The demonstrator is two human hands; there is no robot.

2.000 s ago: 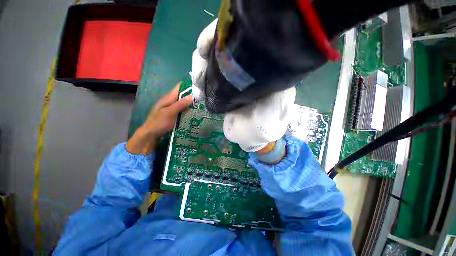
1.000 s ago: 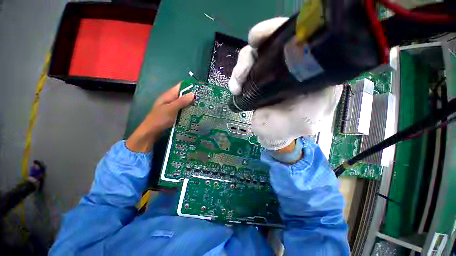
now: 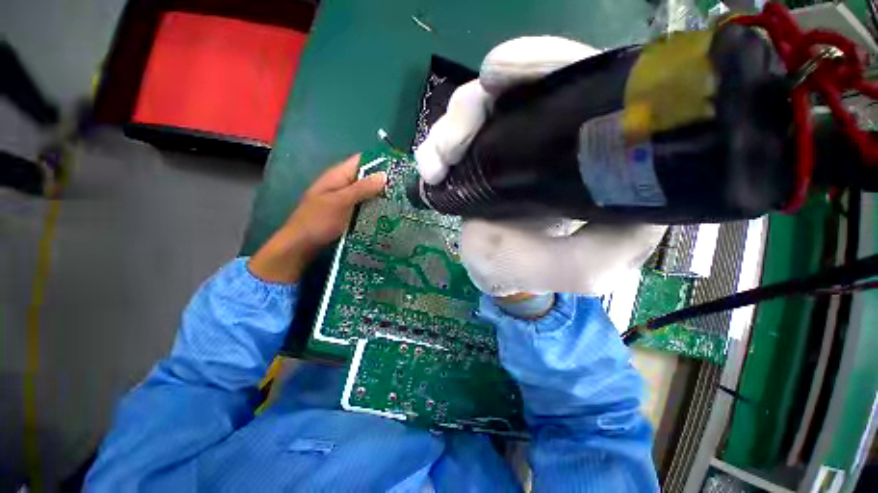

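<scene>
A large green circuit board (image 3: 404, 279) with white outlines and many solder dots lies in front of me. My bare left hand (image 3: 322, 214) holds its far left corner, thumb on top. My white-gloved right hand (image 3: 549, 164) is closed around a thick black electric screwdriver (image 3: 578, 140) with a yellow tape band and a pale label. The tool lies tilted, its ribbed nose low over the board's far part; its tip is hidden, so contact cannot be told. A black screw tray (image 3: 438, 91) shows partly behind the glove.
A black bin with red lining (image 3: 217, 77) stands at the left. A green board with finned blocks (image 3: 684, 313) is on the railed line at the right. A black cable (image 3: 751, 300) crosses there. Red cord (image 3: 807, 77) hangs at the tool's rear. Dark blurred shapes show at the far left.
The screwdriver has tilted flatter, its rear swinging right and nearer, while its nose moved right and then back left. My left hand stays on the board's corner.
</scene>
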